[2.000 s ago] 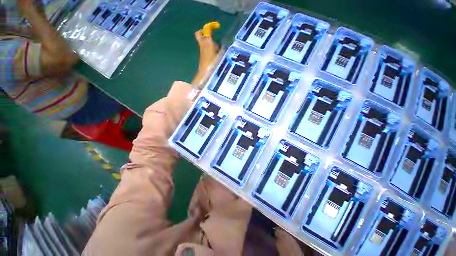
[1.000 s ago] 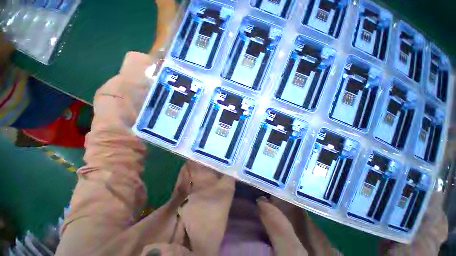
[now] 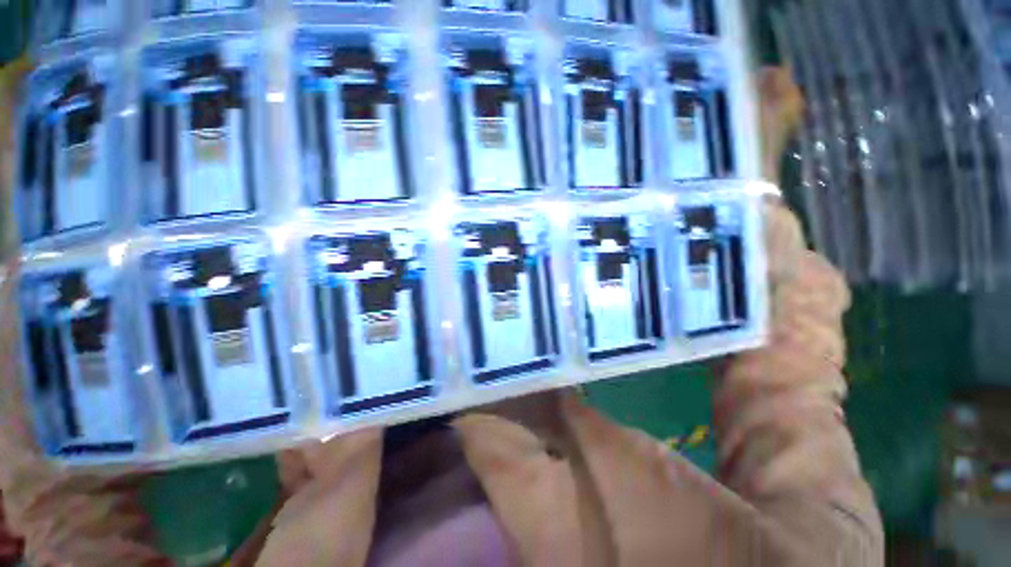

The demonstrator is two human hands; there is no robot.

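Observation:
A clear blister tray [image 3: 443, 210] is lifted in front of my body and spans most of the view; its top is cut off. Its pockets hold light-blue plastic housings [image 3: 377, 321] with black parts inside and a small patterned patch. My right hand [image 3: 782, 105] is at the tray's right edge, partly behind it and blurred, gripping it. My left hand [image 3: 11, 80] shows only as a small yellow and skin-toned strip at the tray's left edge, at the picture's rim. Its fingers are mostly hidden. Both sleeves run up to the tray's sides.
A stack of trays with shiny grey edges [image 3: 887, 144] stands at the right, just beyond my right hand. A pale box-like object [image 3: 981, 471] is at the lower right. Green floor [image 3: 898, 343] shows below the stack and under the tray.
The view has swung right. The tray now sits further left in view and more level. The other person, red stool and neighbouring tray have left the view; the tray stack has come in.

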